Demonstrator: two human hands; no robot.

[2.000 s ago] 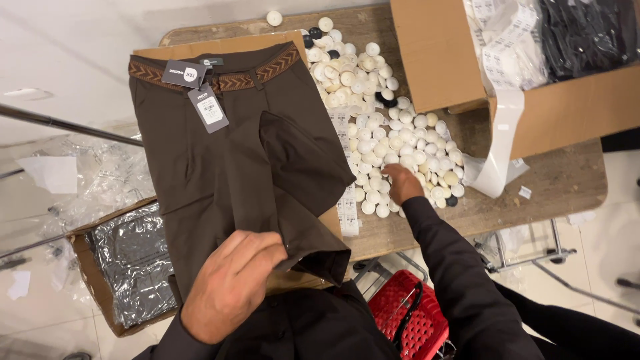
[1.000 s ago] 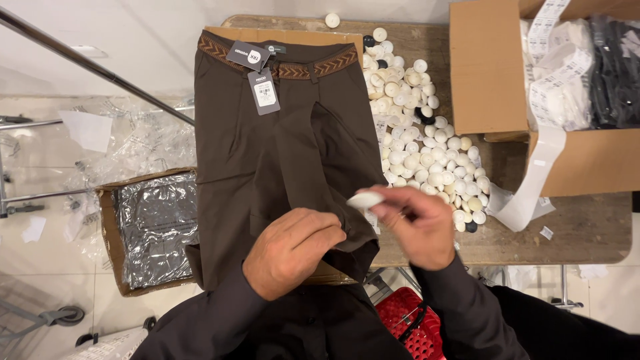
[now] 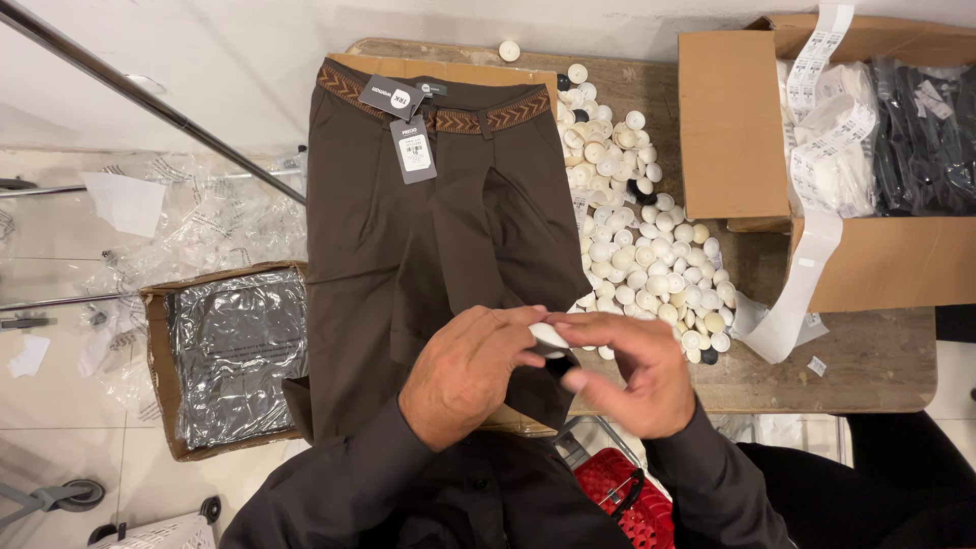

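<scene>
Dark brown trousers (image 3: 358,282) with a patterned woven belt (image 3: 518,114) and hang tags (image 3: 412,149) lie on a piece of cardboard on the table. My left hand (image 3: 469,374) grips the trouser fabric near a leg hem. A white round security tag (image 3: 548,335) sits at that fabric, between the fingertips of both hands. My right hand (image 3: 633,366) touches the tag with its fingers, its thumb apart below. Whether the tag is fastened to the cloth is hidden. To the right of the trousers spreads a pile of white and cream round tags (image 3: 648,267), a few black.
An open cardboard box (image 3: 732,126) with bagged garments and a label strip (image 3: 808,267) stands on the wooden table (image 3: 862,374) at right. Another box (image 3: 164,381) of bagged clothing sits lower left, near a metal rail (image 3: 152,84) and plastic wrap. A red basket (image 3: 629,496) is below the table.
My right hand first reached into the tag pile, then lifted a white tag over the trousers; now it is close against my left hand at the hem. My left hand stays on the fabric.
</scene>
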